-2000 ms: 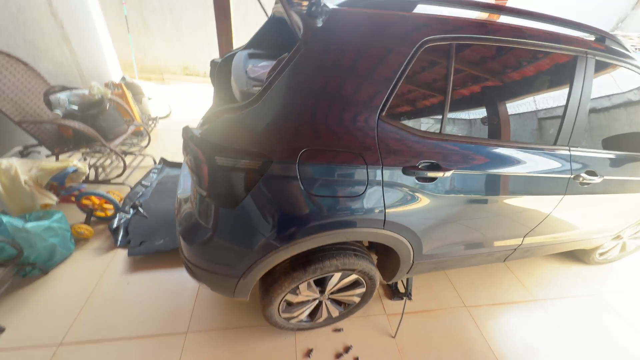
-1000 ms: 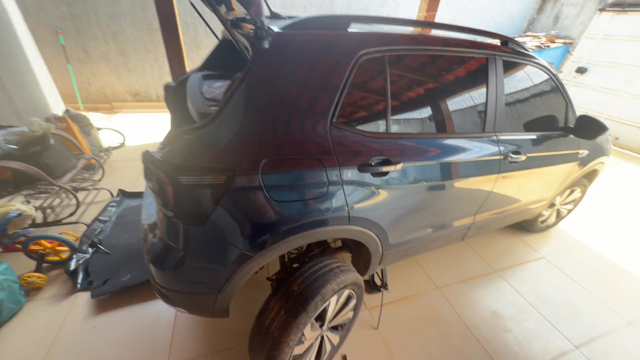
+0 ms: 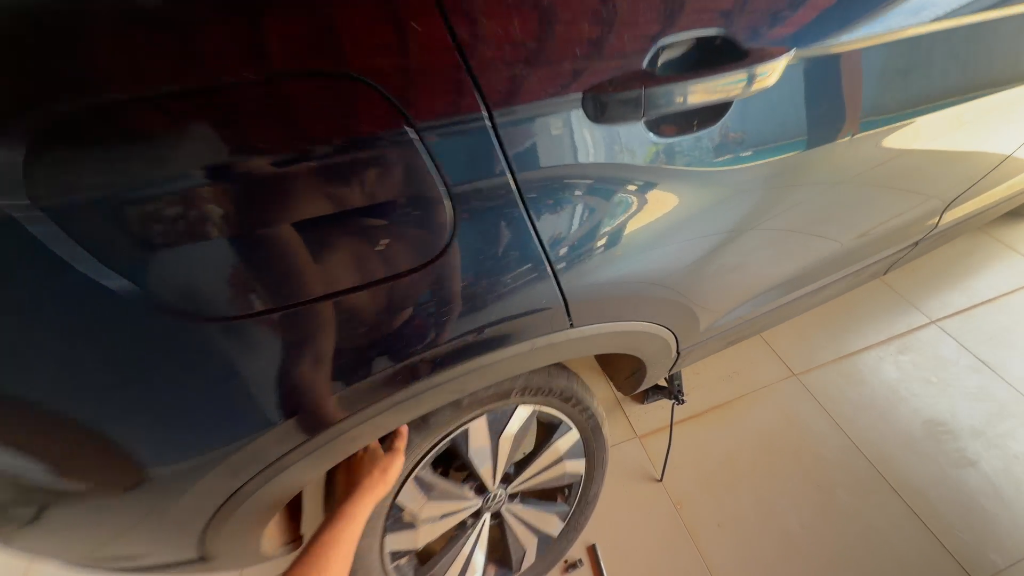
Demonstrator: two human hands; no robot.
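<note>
My left hand (image 3: 372, 470) reaches up from the bottom edge and grips the left side of the car wheel's tire (image 3: 588, 400), with the thumb at its outer edge and the other fingers largely hidden. Silver and black spokes and a Volkswagen centre cap show on the alloy wheel (image 3: 494, 500). Its lower part is cut off by the frame. Over the wheel curves the grey wheel-arch trim (image 3: 448, 364) of a dark blue car. My right hand is out of view.
Right of the wheel, a black car jack (image 3: 672, 390) stands under the sill with a thin rod hanging down. A small dark bolt-like piece (image 3: 574, 566) and a metal bar (image 3: 596, 560) lie on the tiled floor (image 3: 840, 448). The rear door handle (image 3: 704, 84) is above.
The view has come much closer to the rear wheel. My left hand has come into view at the tire. Between the two earlier frames, the wheel's top shifted outward from the arch.
</note>
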